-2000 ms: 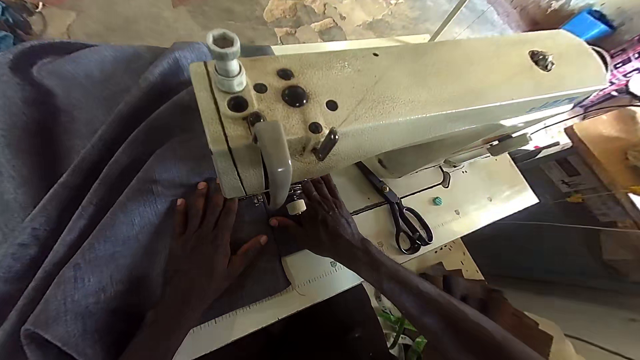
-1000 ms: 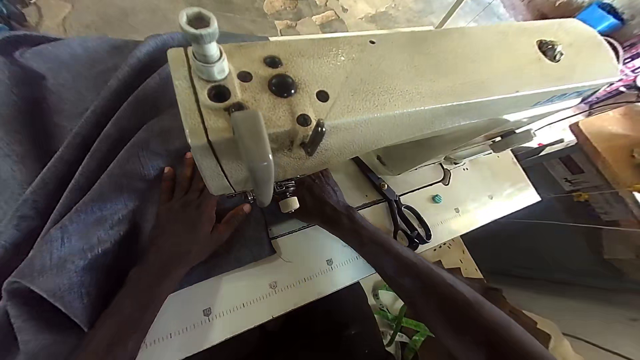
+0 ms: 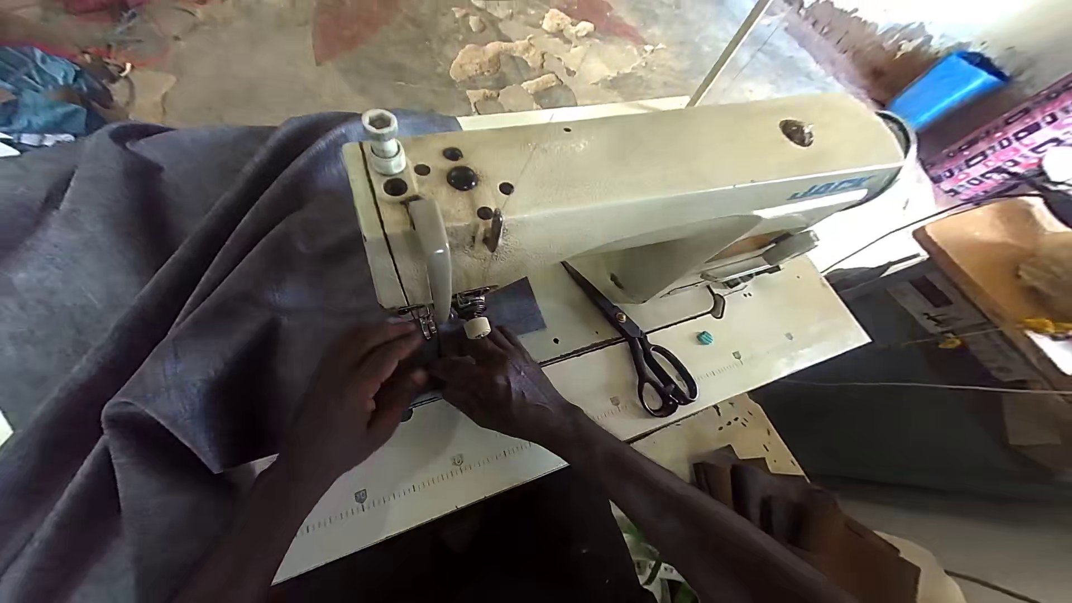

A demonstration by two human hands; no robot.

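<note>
A cream Jack sewing machine stands on a pale table with a printed ruler scale. Dark grey fabric hangs in folds on the left and runs to the needle area; a corner of it shows to the right of the presser foot. My left hand is at the fabric just before the presser foot, thumb and fingers close together. Touching or nearly touching it, my right hand lies on the fabric below the machine head, its fingertips partly hidden. Whether either hand pinches the cloth is not clear.
Black-handled scissors lie on the table right of my right hand, beside a small teal object. Brown fabric pieces are at the lower right. A wooden surface and a blue container are farther right.
My left hand has moved from lying spread on the fabric to close by my right hand at the presser foot. A fabric corner now shows behind my right fingers. The view has shifted.
</note>
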